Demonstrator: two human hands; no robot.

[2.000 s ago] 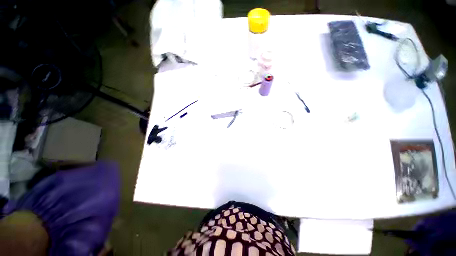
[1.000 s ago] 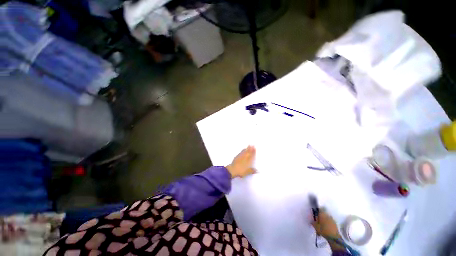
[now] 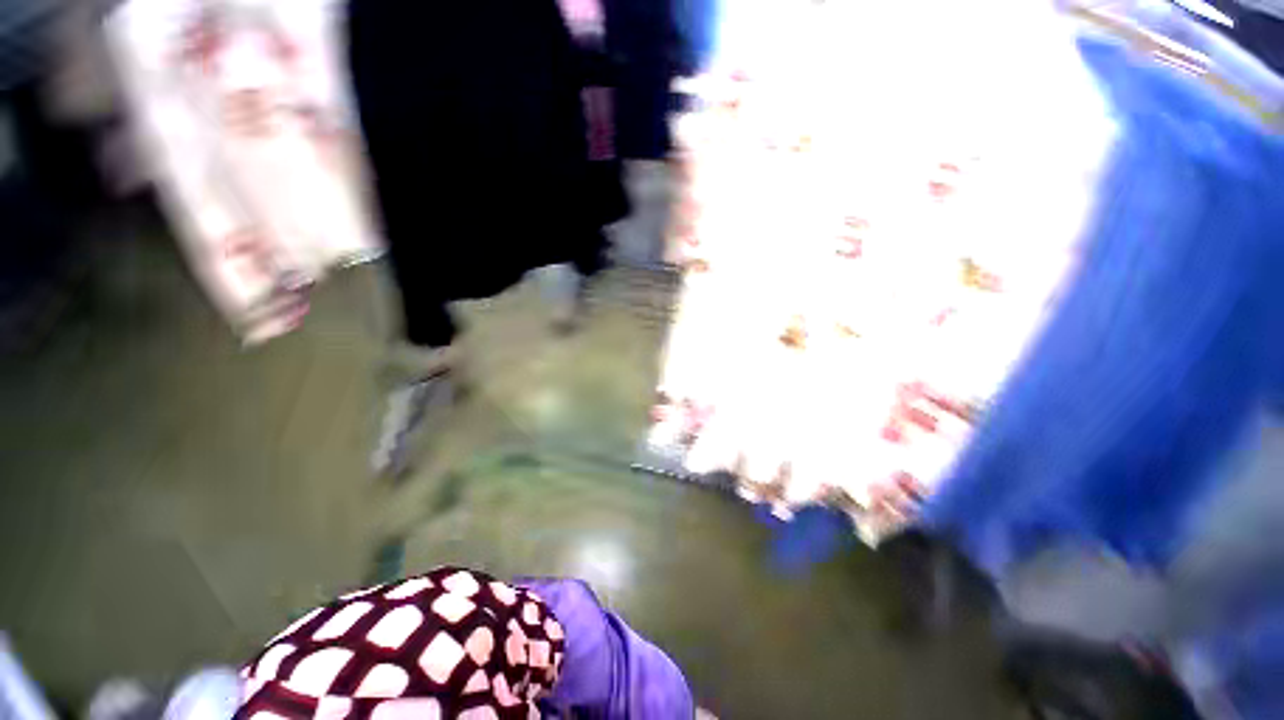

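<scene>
Neither of my hands shows clearly; a purple sleeve is at the bottom edge, with at most a sliver of skin beside it. Nearest in front of me hangs a cream floral garment (image 3: pixel 845 267) with red-pink flowers and a ruffled hem, overexposed at its top. A blue garment (image 3: pixel 1127 310) hangs right beside it. A black garment (image 3: pixel 472 141) hangs to the left, and another pale floral garment (image 3: pixel 261 155) hangs at the far left. The picture is blurred.
The green floor (image 3: pixel 254 464) spreads below the hanging garments. A dark, blurred shape lies low on the right. A small grey-white object (image 3: pixel 408 422) is below the black garment. Pale blurred things are at the bottom left corner.
The view has swung from the white table to the hanging garments. Both hands, seen at the table a second ago, have gone out of clear view.
</scene>
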